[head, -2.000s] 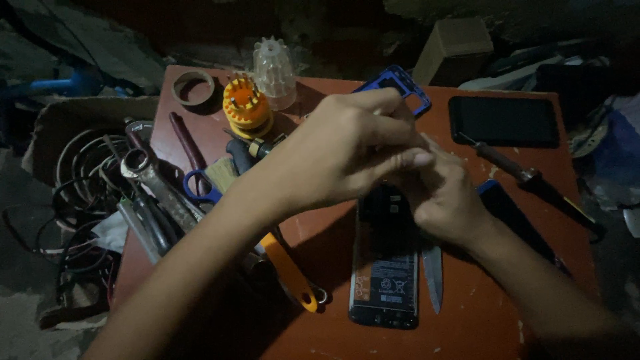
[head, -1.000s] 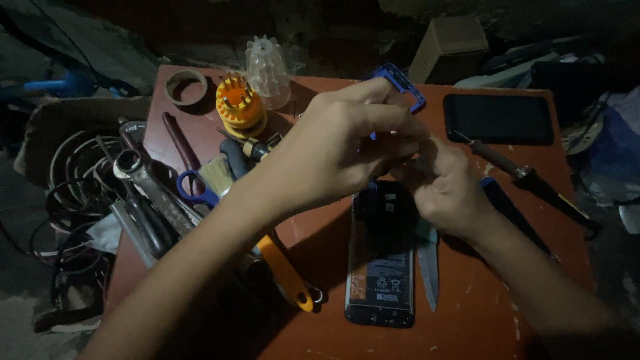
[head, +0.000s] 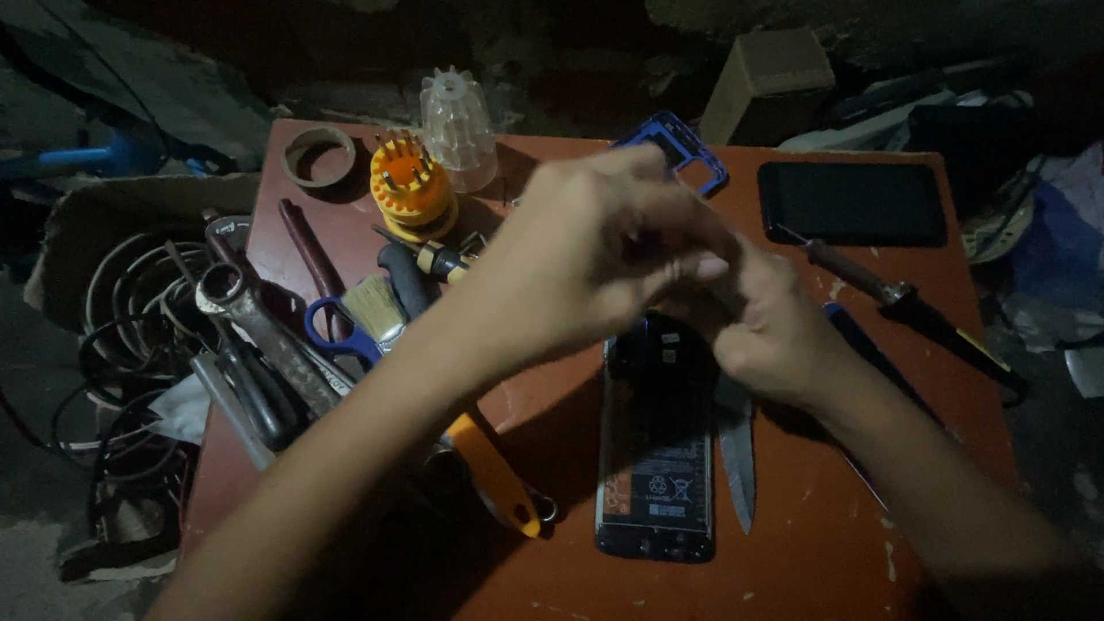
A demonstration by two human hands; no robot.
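Note:
My left hand (head: 604, 241) and my right hand (head: 763, 319) meet above the upper end of an opened smartphone (head: 655, 466), their fingers bent close together. Motion blur and the fingers themselves hide whether anything small is between them. The phone lies on the table with its battery showing. A knife blade (head: 736, 466) lies just right of it, its upper part under my right hand. Behind my hands is a blue phone frame (head: 703, 164). A yellow bit holder (head: 412, 190) with upright bits stands behind my left forearm, beside its clear ribbed cover (head: 457, 129).
A dark phone screen (head: 854, 204) and a soldering iron (head: 914, 315) lie at right, near a dark slim tool (head: 880, 362). Wrenches (head: 267, 336), a brush (head: 375, 306), blue-handled scissors (head: 345, 332) and a tape roll (head: 320, 159) occupy the left. A cardboard box (head: 768, 86) stands behind.
My hands stay joined above the phone while their fingers shift a little. The phone, the knife and the soldering iron have not plainly moved.

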